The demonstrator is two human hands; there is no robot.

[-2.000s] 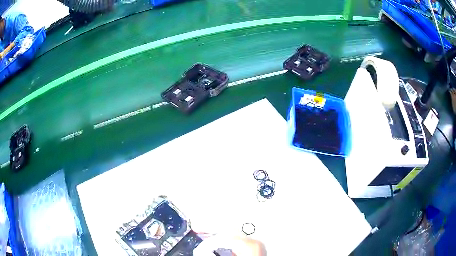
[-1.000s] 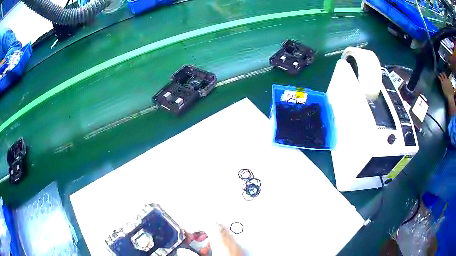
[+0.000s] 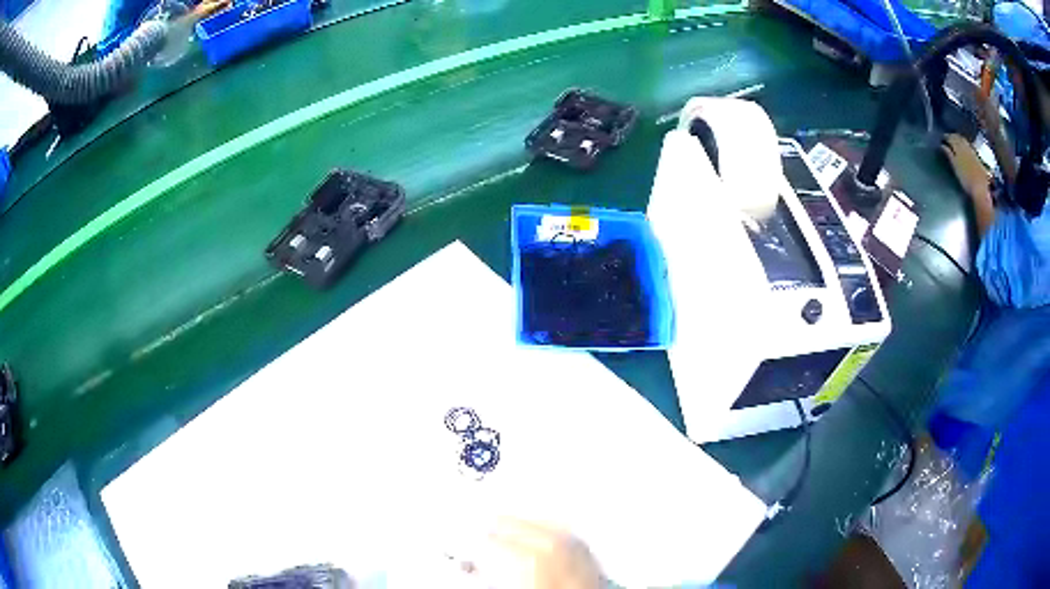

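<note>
A black housing (image 3: 288, 578) shows only as a blurred strip at the bottom edge, left of centre; the rest is cut off. My right hand (image 3: 548, 558) is low over the white sheet (image 3: 299, 449), blurred and cut off by the bottom edge, right of the housing. Whether it holds anything cannot be told. My left hand cannot be made out. Several thin black sealing rings (image 3: 474, 443) lie in a small cluster on the sheet above my right hand. A blue bin (image 3: 518, 288) full of black rings stands at the sheet's far corner.
A white tape dispenser (image 3: 714, 311) with a cream roll (image 3: 754, 155) stands right of the bin. Housings (image 3: 334, 230) lie on the green belt (image 3: 207, 184). Clear bumpy plastic (image 3: 58, 535) is at lower left. Another person's arm (image 3: 971, 173) is at upper right. A cable hangs beside the dispenser.
The view has swung right, so the scene sits further left. The housing has sunk almost out of the picture. The single loose ring near my right hand no longer shows.
</note>
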